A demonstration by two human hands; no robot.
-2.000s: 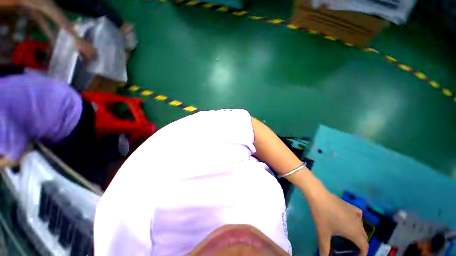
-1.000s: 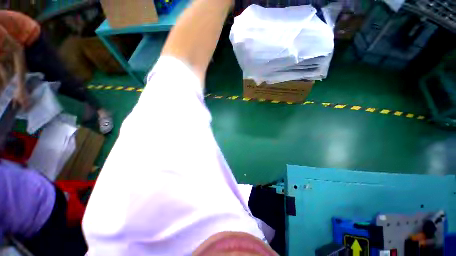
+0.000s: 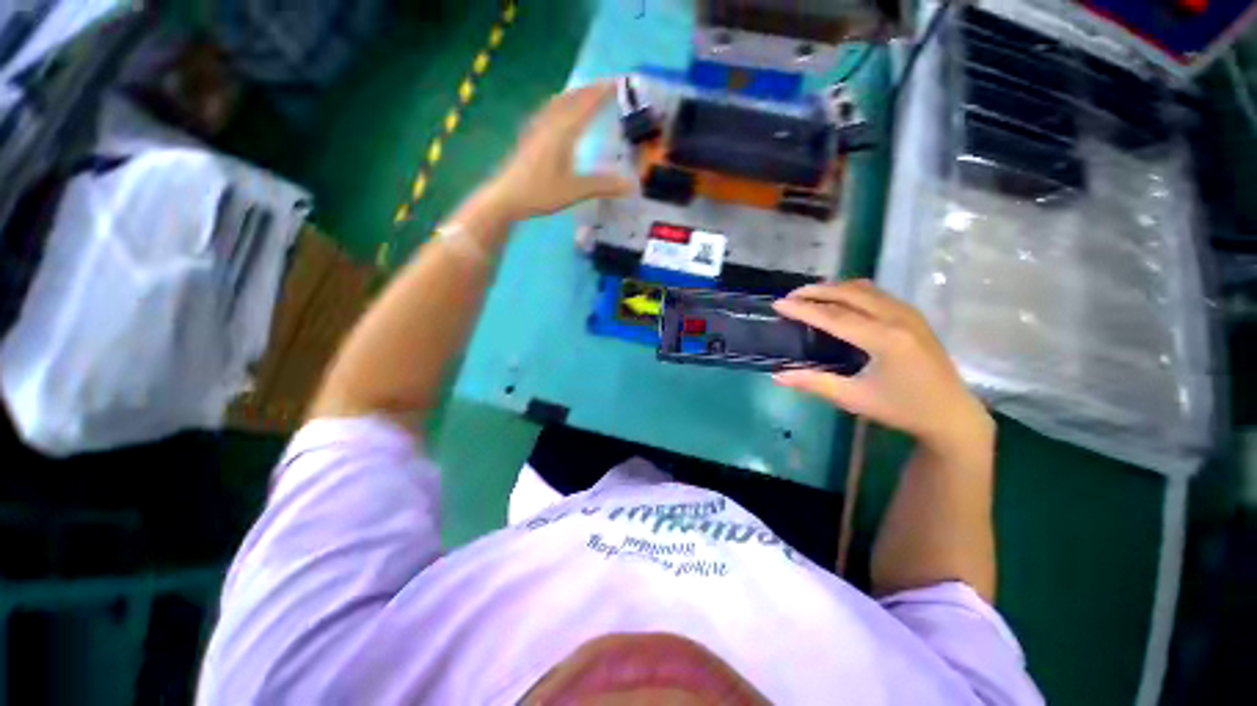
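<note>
My right hand (image 3: 889, 352) grips the right end of a black oblong housing (image 3: 751, 331), its hollow side up, above the blue button box (image 3: 614, 324). My left hand (image 3: 558, 159) is slightly blurred, with thumb and fingers apart, and holds nothing. It is just left of the orange-brown fixture (image 3: 744, 186). Another black housing (image 3: 751, 142) sits in the fixture on the grey base plate (image 3: 620, 228). The held housing hides part of the button box.
A clear blister tray (image 3: 1103, 317) is on the right, with black housings (image 3: 1027, 104) in its far part. The teal workbench (image 3: 552, 324) lies under the machine. A white stack (image 3: 138, 297) stands by a cardboard box (image 3: 297, 331) on the left. Yellow-black tape (image 3: 448, 124) crosses the green floor.
The view has swung from the floor and the other person to the machine. My left arm now reaches to the fixture. My right hand with a housing has come into view.
</note>
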